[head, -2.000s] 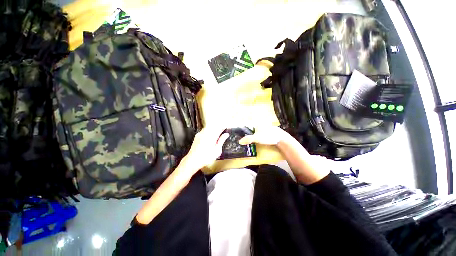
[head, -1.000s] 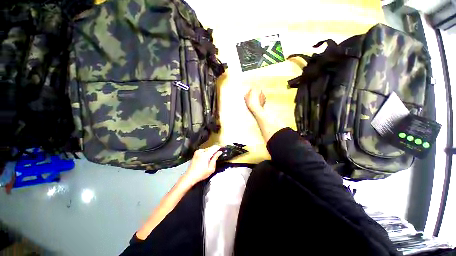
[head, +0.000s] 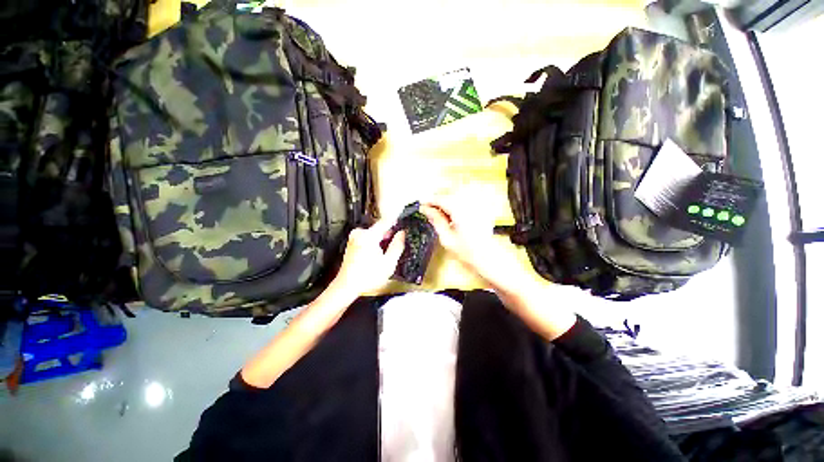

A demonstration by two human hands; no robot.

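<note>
A small dark tag stack [head: 415, 253] is between my hands, low over the table in front of my body. My left hand [head: 369, 255] grips its left side. My right hand [head: 452, 236] has its fingertips at the stack's top right edge. A camouflage backpack [head: 212, 189] lies to the left of my hands. Another camouflage backpack [head: 673, 108] lies to the right, with a white tag [head: 667, 179] and a dark tag with green dots [head: 716, 213] on its front pocket. Any string at my fingertips is too small to tell.
A black-and-green printed card [head: 440, 99] lies on the pale wooden table [head: 443, 170] beyond my hands. More dark camouflage bags [head: 54, 171] are at the far left. A blue plastic stool [head: 68, 341] stands on the floor lower left. Shiny greyish flat bags [head: 691, 383] are piled lower right.
My right hand has come back from the middle of the table to the tag stack. The stack is now more upright and further from my body. The whole view has shifted.
</note>
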